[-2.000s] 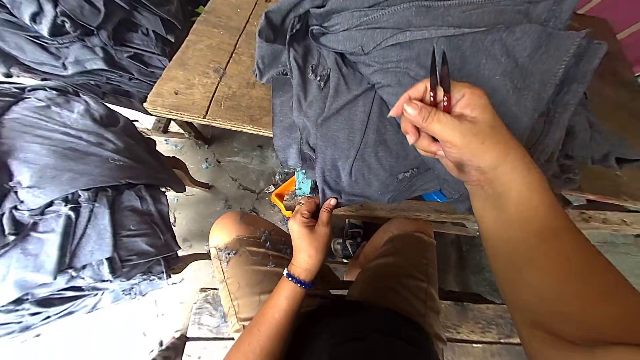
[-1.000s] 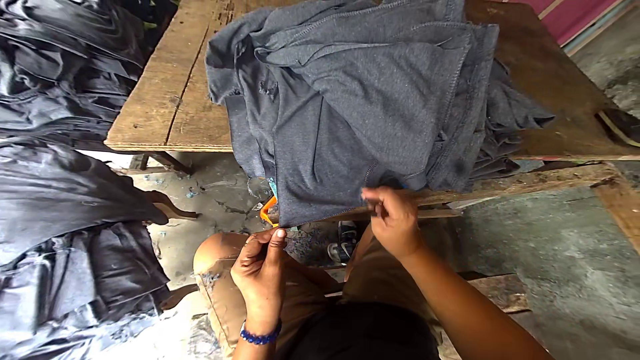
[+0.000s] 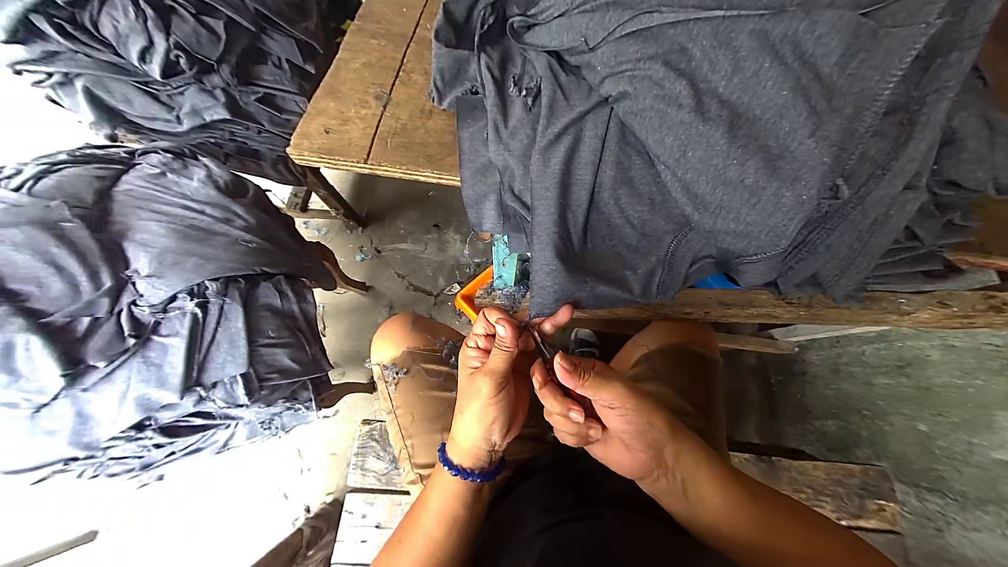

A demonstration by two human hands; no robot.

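Note:
Dark grey knit fabric pieces (image 3: 709, 142) lie stacked on a wooden table and hang over its near edge. My left hand (image 3: 496, 370) pinches the lower corner of the hanging cloth between thumb and fingers; a blue bead bracelet circles the wrist. My right hand (image 3: 591, 402) holds small thread snips (image 3: 542, 345), whose blades point up and left to that corner, close to the left fingertips. Whether the blades touch cloth or thread cannot be told. The snips' handles are mostly hidden in the right palm.
The wooden table (image 3: 378, 102) spans the top. Piles of grey cloth (image 3: 157, 228) stand at the left. Below the hanging fabric is an orange container (image 3: 466, 295) with thread scraps and a teal item (image 3: 505, 264). A wooden bench (image 3: 819, 480) is under me.
My right hand, raised over the cloth with the snips two seconds ago, is now down beside my left hand at the cloth's corner. The view has shifted.

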